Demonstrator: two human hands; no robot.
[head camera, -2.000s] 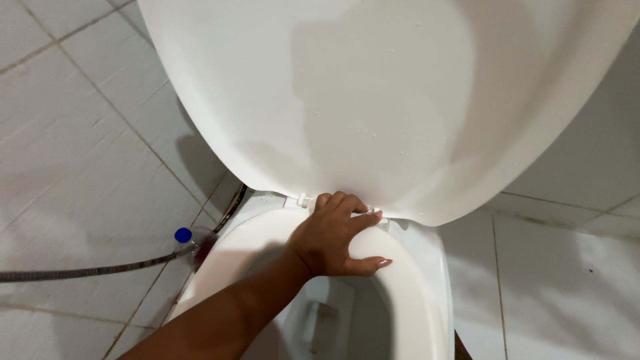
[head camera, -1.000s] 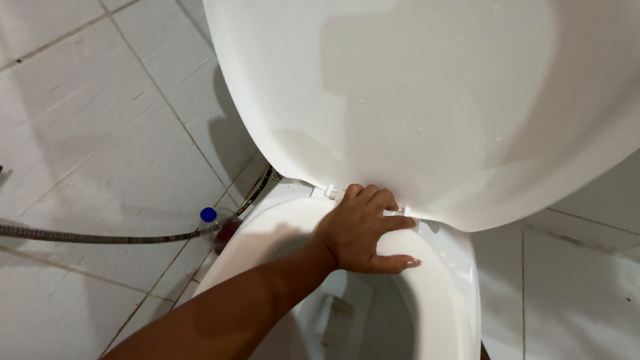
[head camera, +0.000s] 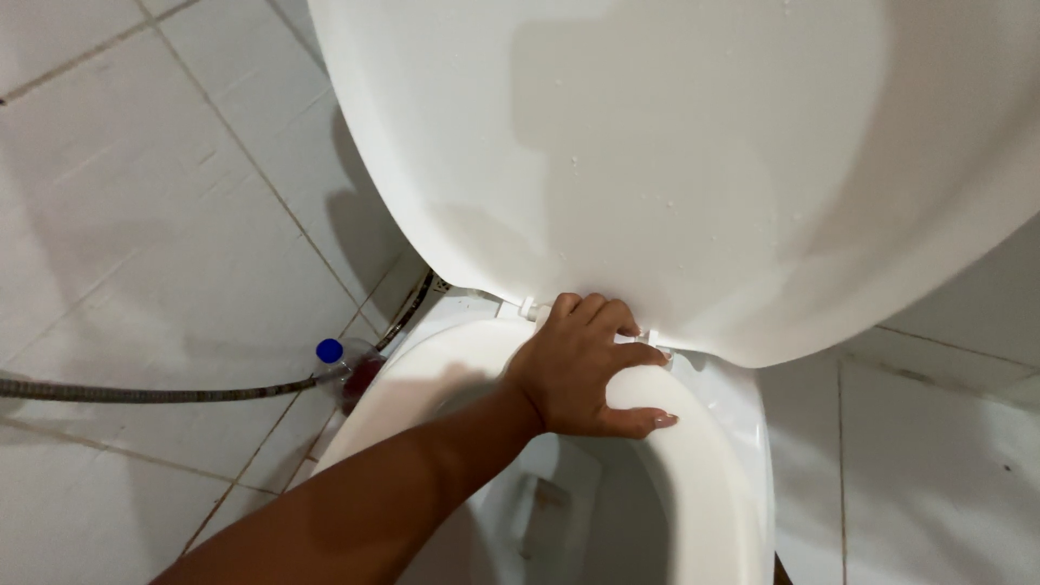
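Observation:
My left hand (head camera: 581, 366) reaches in from the lower left, palm down, over the rear of a white toilet seat (head camera: 723, 487). Its thumb lies spread on the right part of the seat, and the index fingertip is beside the right hinge (head camera: 652, 337). The other fingers are bent near the seat's back edge, partly hidden under the hand; I see no loose object in it. The raised white toilet lid (head camera: 650, 162) stands behind the hand, with small droplets on it. Left of the fingers is the left hinge (head camera: 528, 309). My right hand is out of view.
Left of the toilet, a clear bottle with a blue cap (head camera: 329, 350) and dark red contents stands close to the bowl. A ribbed flexible hose (head camera: 154, 395) runs in from the left edge to the bottle. White tiles (head camera: 146, 244) surround the toilet.
My left hand remains at the rear of the seat, and the lid remains raised. The view has shifted slightly.

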